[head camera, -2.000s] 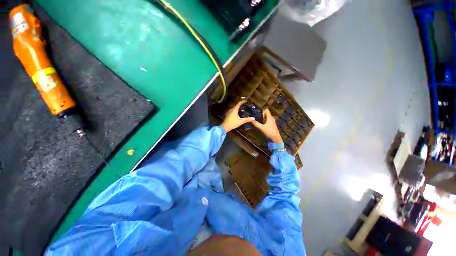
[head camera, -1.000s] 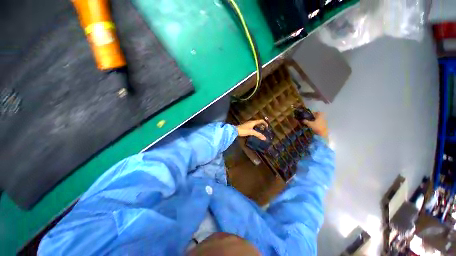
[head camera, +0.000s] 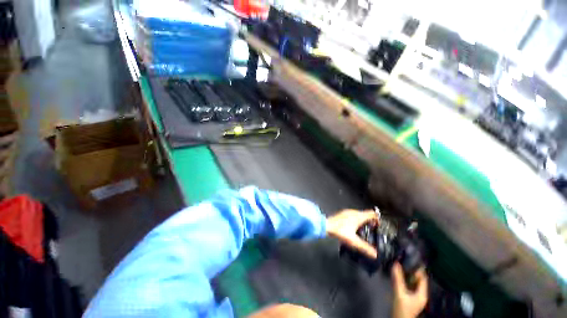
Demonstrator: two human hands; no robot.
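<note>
My left hand (head camera: pixel 354 231) is at the right centre, thumb and fingers around a dark, blurred piece that looks like a black fan (head camera: pixel 367 243). My right hand (head camera: pixel 410 294) is below it, thumb and fingers against another black fan-like piece (head camera: pixel 410 253). The hands are close together over the bench's black mat (head camera: pixel 311 273). Small shiny pieces show among the dark parts between them. Blur hides blades, wires and exact contacts.
Long black panels (head camera: pixel 214 99) lie further up the bench, with a blue wrapped stack (head camera: pixel 186 46) behind. A brown divider (head camera: pixel 348 127) runs along the right. An open carton (head camera: pixel 106 158) stands on the floor at left, near a red and black item (head camera: pixel 25 233).
The view has swung from the floor carton to the bench. Both hands have left the partitioned carton and come together over the mat with dark pieces. The orange screwdriver is out of view.
</note>
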